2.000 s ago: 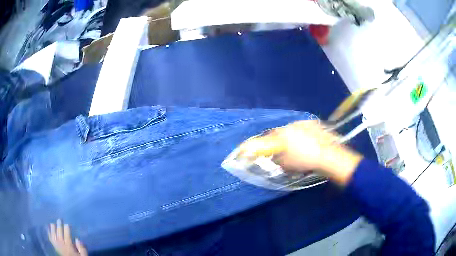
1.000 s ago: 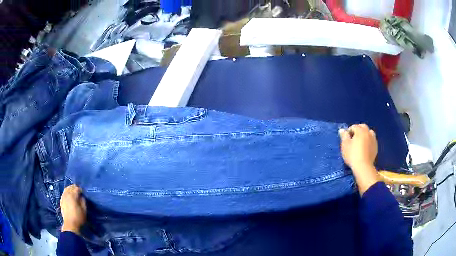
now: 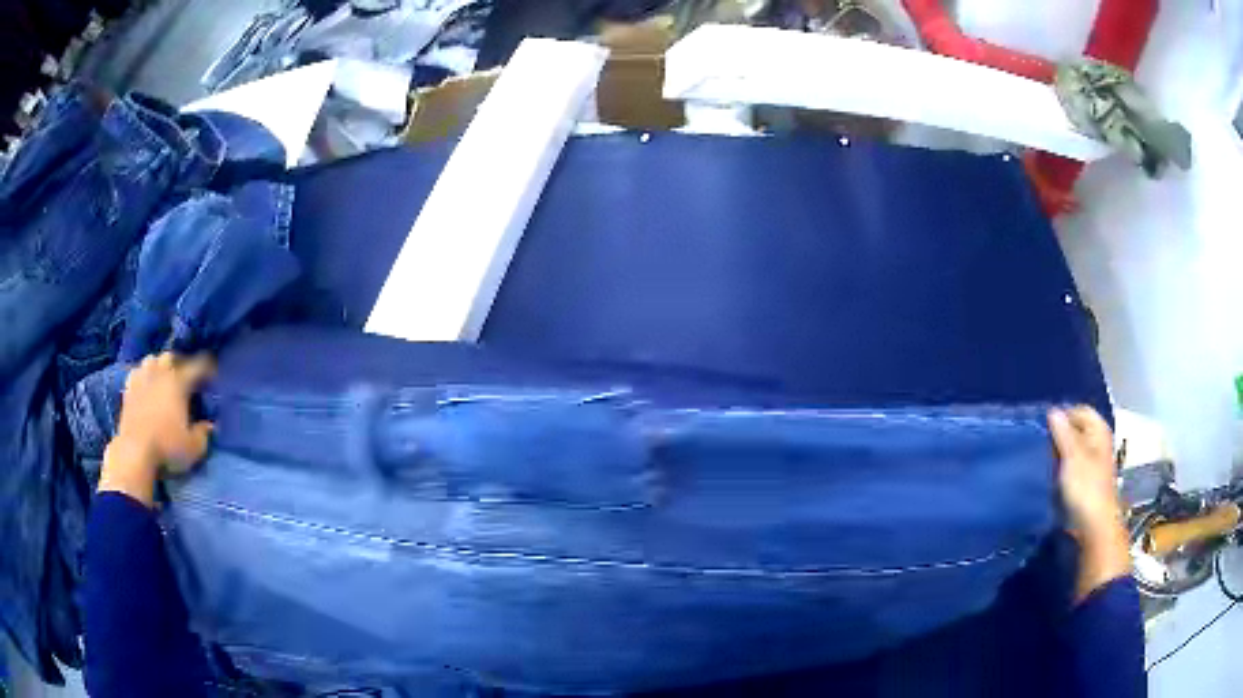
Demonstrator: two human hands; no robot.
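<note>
The blue denim trouser leg (image 3: 763, 525) lies stretched from left to right across the near part of the navy table and is blurred by motion. A blurred cargo pocket (image 3: 532, 443) shows near its far edge. My left hand (image 3: 166, 416) grips the denim at the left end. My right hand (image 3: 1084, 464) grips the leg's right end at the hem. The steam iron (image 3: 1189, 532) sits at the right edge, partly cut off, its orange-yellow handle showing, and no hand is on it.
Piled jeans (image 3: 82, 246) lie at the left. One white board (image 3: 491, 191) lies across the navy table (image 3: 804, 259), another (image 3: 872, 89) along its far edge. A grey-green rag (image 3: 1125, 116) and red pipes (image 3: 975, 41) are at the far right.
Both hands left their earlier places and now hold the leg farther apart. The leg has moved nearer to me and turned, with a pocket now along its far side. The iron was released earlier.
</note>
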